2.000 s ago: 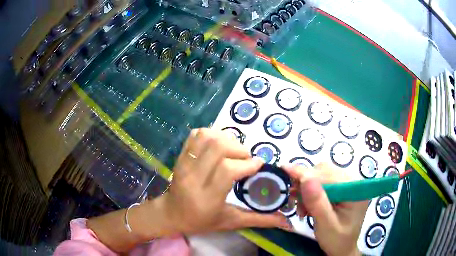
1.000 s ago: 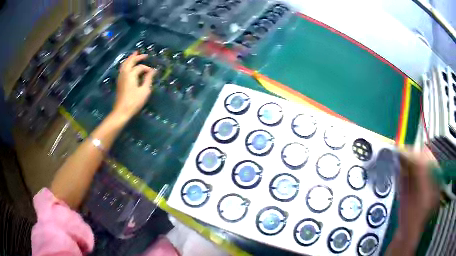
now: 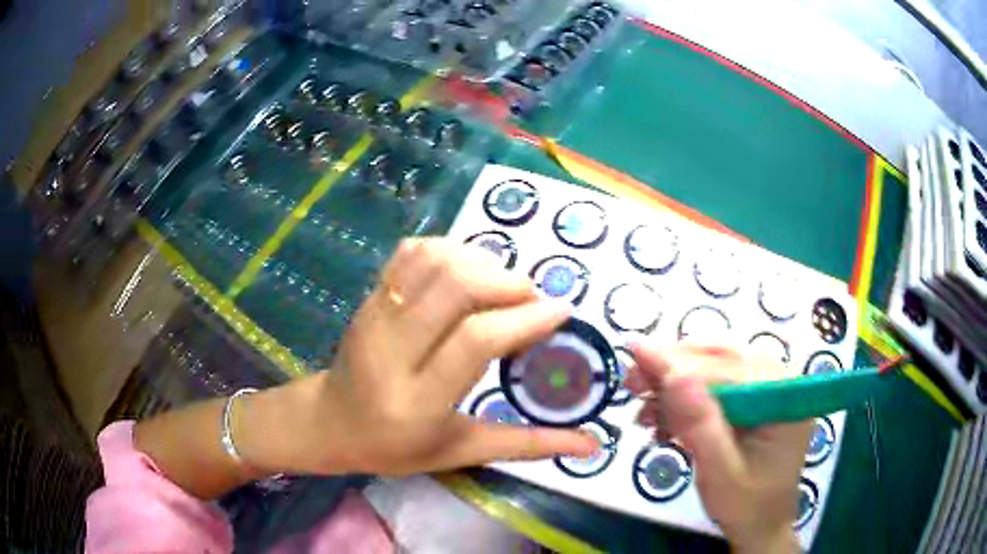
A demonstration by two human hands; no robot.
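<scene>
My left hand [image 3: 433, 368] holds a speaker driver [image 3: 560, 373] between thumb and fingers above the foam tray, its face with a green centre dot turned up. My right hand [image 3: 720, 433] grips the green test probe [image 3: 806, 396], whose cable end points right. My right fingertips are at the driver's right edge; the probe tip is hidden by them. The white foam tray [image 3: 487, 182] lies beneath both hands, with discs in most visible pockets. One pocket at its upper right shows a perforated dark bottom [image 3: 829, 320].
A clear blister tray [image 3: 325, 216] with discs in its far rows lies left on the green mat [image 3: 725, 130]. Further filled clear trays [image 3: 563, 49] lie at the far side and far left. Stacked foam trays [image 3: 931, 249] stand at the right.
My left hand has come back from the clear tray with a driver. My right hand has moved left from the foam tray's right edge to the driver. A disc now fills one formerly bare upper-right pocket.
</scene>
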